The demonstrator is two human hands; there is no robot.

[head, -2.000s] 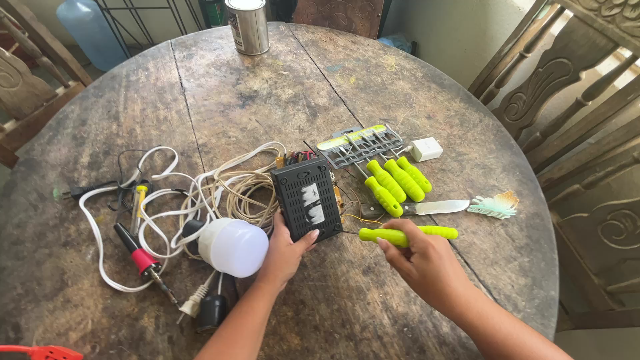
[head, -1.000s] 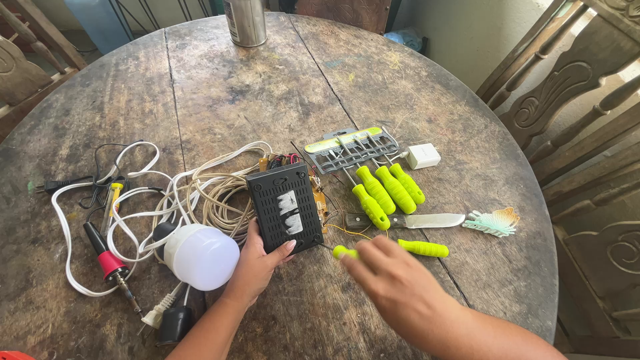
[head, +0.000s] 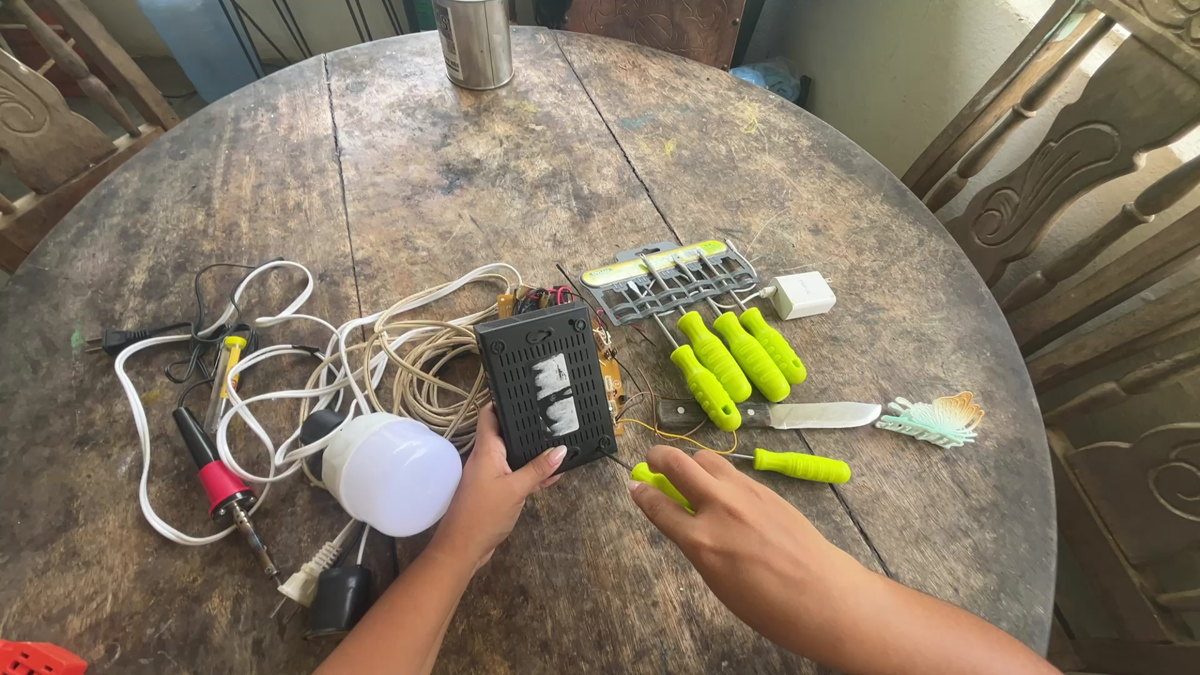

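My left hand [head: 502,483] grips the lower left corner of a black vented plastic case [head: 511,375], which is tilted up. A screwdriver with a lime green handle [head: 662,484] is in my right hand [head: 712,511], its shaft pointing at the case's lower right corner; whether the tip touches cannot be told. Another green screwdriver [head: 802,466] lies just beyond my right fingers. Several more green-handled screwdrivers [head: 714,356] sit in a grey plastic holder [head: 623,298]. A knife [head: 825,415] lies below them. Behind the case, a circuit board [head: 611,380] with thin wires shows partly.
Left of the case are coiled cables [head: 422,361], a white LED bulb [head: 394,473], a soldering iron [head: 211,464] and a black socket [head: 339,600]. To the right are a white charger [head: 803,294] and a claw hair clip [head: 933,420]. A metal can [head: 475,47] stands at the far edge.
Two seconds ago my right hand held the green handle farther right of the case; now it is bent closer around the handle. The left hand still holds the case.
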